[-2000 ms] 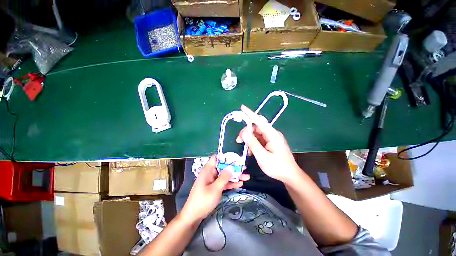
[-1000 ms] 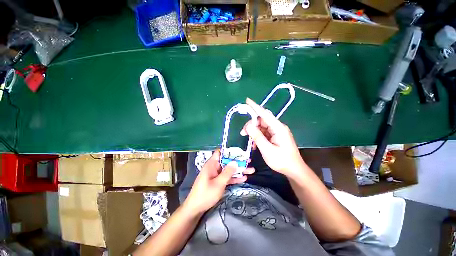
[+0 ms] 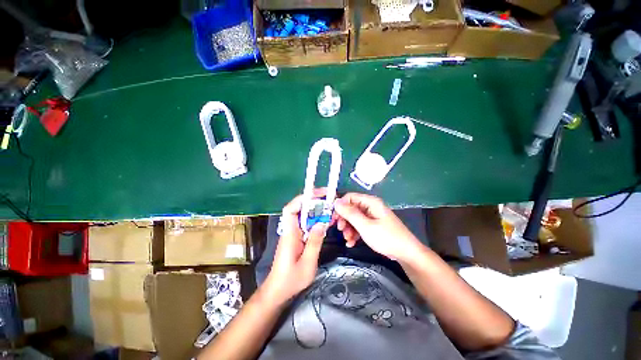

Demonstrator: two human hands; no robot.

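Observation:
A white loop housing (image 3: 325, 163) stands up from my left hand (image 3: 296, 242), which grips its wide base. A blue insert (image 3: 318, 219) shows in the base. My right hand (image 3: 364, 221) has its fingertips at the right side of the base; whether they pinch a small part is too small to tell. A second loop housing (image 3: 371, 167) lies tilted on the green bench just right of the held one. A third loop housing (image 3: 224, 151) lies further left on the bench.
At the back are a blue bin of tiny pieces (image 3: 230, 43), a carton of blue parts (image 3: 302, 48) and more cartons. A clear round piece (image 3: 328, 102) and thin rod (image 3: 443, 129) lie mid-bench. A grey-white bar (image 3: 560, 95) is at the right. Cartons (image 3: 123, 302) stand below.
My right hand has moved down from the loop's upper side to the base. The held loop is more upright and further left, so the housing behind it shows whole.

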